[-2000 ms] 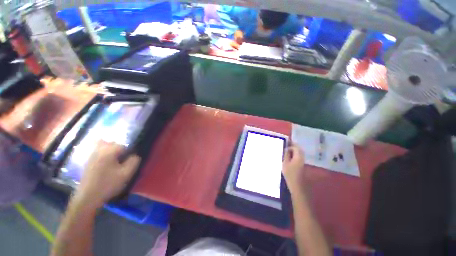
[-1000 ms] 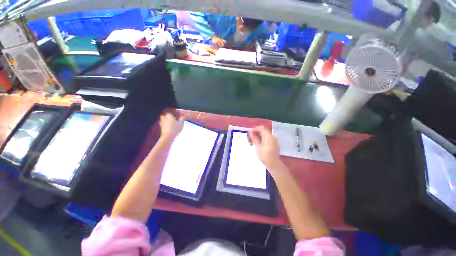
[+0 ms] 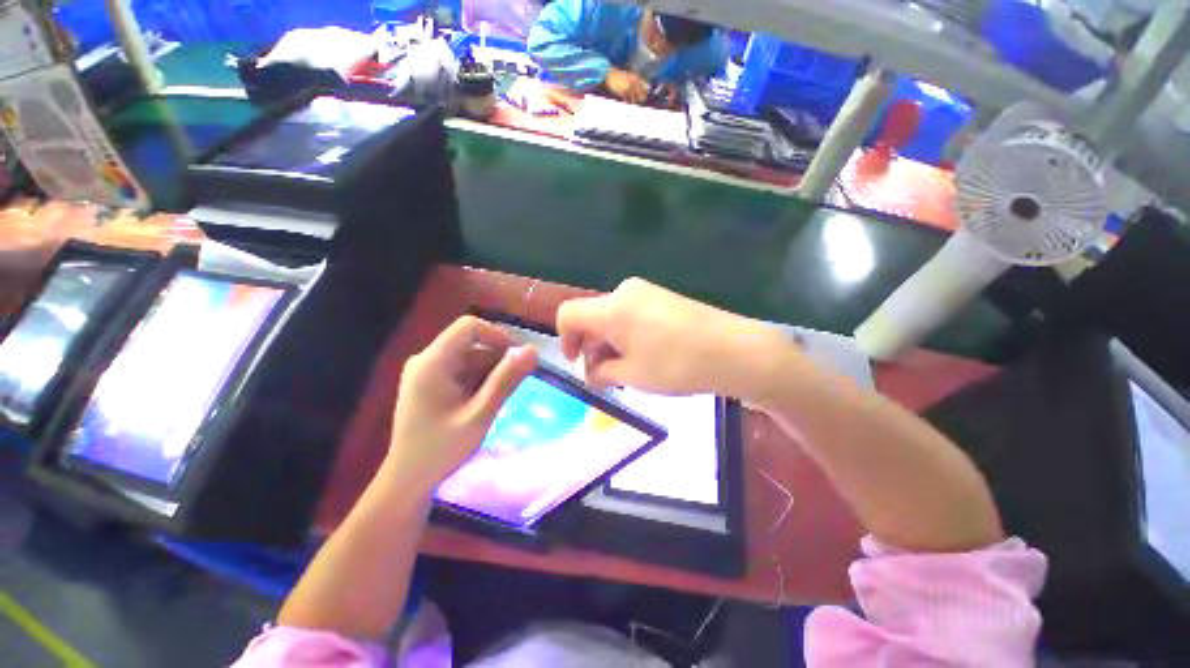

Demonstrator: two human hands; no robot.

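Observation:
A tablet with a colourful blue, pink and orange screen [image 3: 555,450] lies turned at an angle, its right corner over a second tablet. That second tablet has a white screen [image 3: 679,457] and sits in a black foam tray [image 3: 728,522]. My left hand [image 3: 450,398] grips the colourful tablet at its upper left corner, thumb and fingers close together. My right hand [image 3: 646,342] is above the tablets' top edges, fingers curled close to my left fingertips; what they hold, if anything, cannot be told. A thin white wire [image 3: 788,493] runs down the bench on the right.
Tall black stacked trays stand at left [image 3: 385,196] with a tablet on top; more lit tablets [image 3: 176,372] lie beside them. Another black stack with a tablet [image 3: 1161,457] is at right. A white fan [image 3: 1031,196] and partly covered paper sheet [image 3: 835,355] are beyond. A person works opposite.
The left tablet's screen has gone from white to colourful and the tablet is turned. Both hands have come together at its top. The thin wire now shows on the bench at right.

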